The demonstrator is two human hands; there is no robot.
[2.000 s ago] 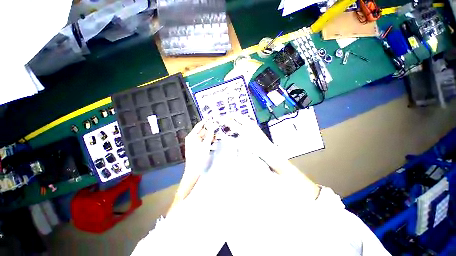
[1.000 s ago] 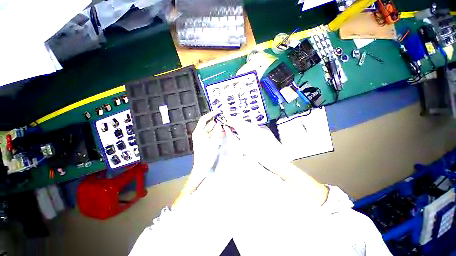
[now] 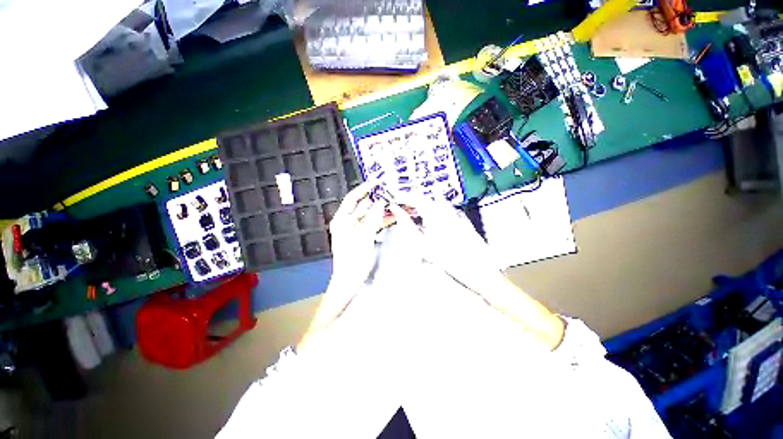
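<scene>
A small dark part, perhaps a watch case (image 3: 379,195), is between the fingertips of both hands, in front of the white parts tray (image 3: 412,159) with its blue rim. My left hand (image 3: 354,225) grips it from the left. My right hand (image 3: 427,225) meets it from the right with bent fingers. Both hands are washed out by glare, so the part's details and whether the right fingers hold a tool cannot be told.
A dark foam tray (image 3: 262,225) lies left of the hands, a second parts tray (image 3: 178,233) beyond it. A blue-sided box (image 3: 477,147), a white sheet (image 3: 532,225) and cords lie right. A red stool or bin (image 3: 165,330) stands below the bench's left part.
The view has shifted, so the bench sits higher and further right than at first. The hands have drawn closer together around the small part, which now shows less.
</scene>
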